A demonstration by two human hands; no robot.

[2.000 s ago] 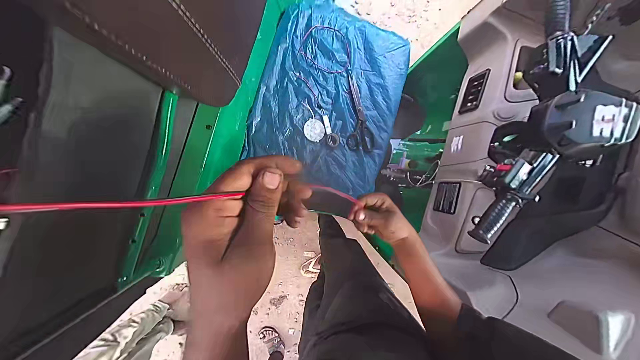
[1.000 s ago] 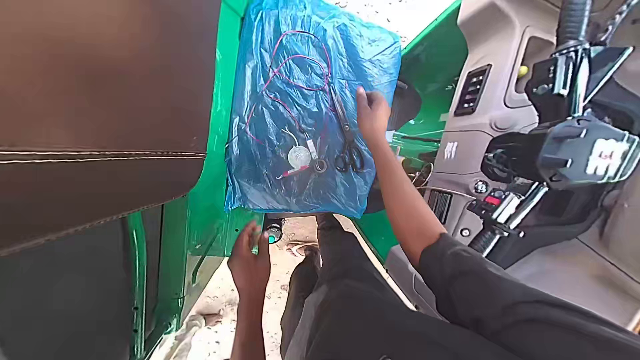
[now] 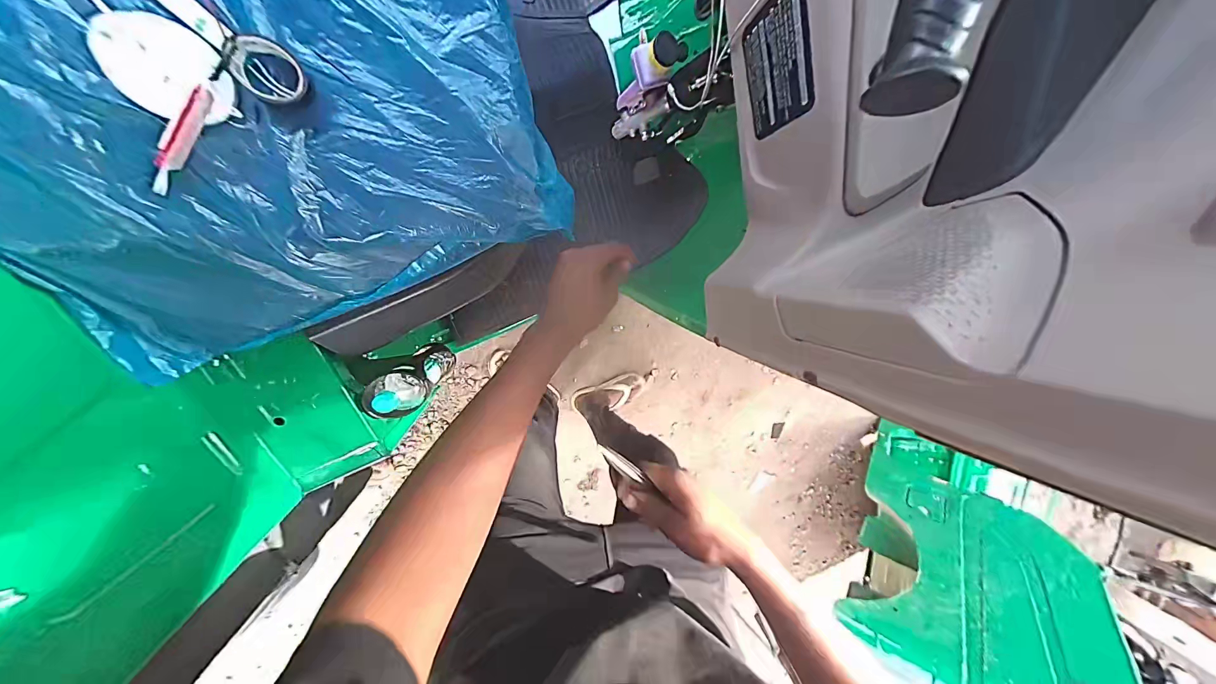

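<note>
My left hand [image 3: 589, 285] is raised just off the lower right corner of a blue plastic sheet [image 3: 380, 171]. Its fingers are curled, and whether anything is inside them is hidden. Lower, in front of my dark trousers, my right hand [image 3: 679, 508] grips a slim metallic tool [image 3: 627, 467] that points up and left; its exact kind is unclear. On the sheet at upper left lie a white round disc [image 3: 142, 62], a ring-shaped roll of tape [image 3: 268, 71] and a small red and white object [image 3: 183, 133].
A grey dashboard panel [image 3: 883, 313] fills the right side. Green vehicle bodywork [image 3: 123, 475] stands at left, with a bottle [image 3: 397, 391] near its edge. A black ribbed floor mat [image 3: 617, 190] lies beyond my left hand; sandy ground [image 3: 722, 408] shows below.
The view has shifted strongly. Both hands held red wire two seconds ago. My right hand, beside the scissors on the sheet one second ago, is now lower and grips a metallic tool.
</note>
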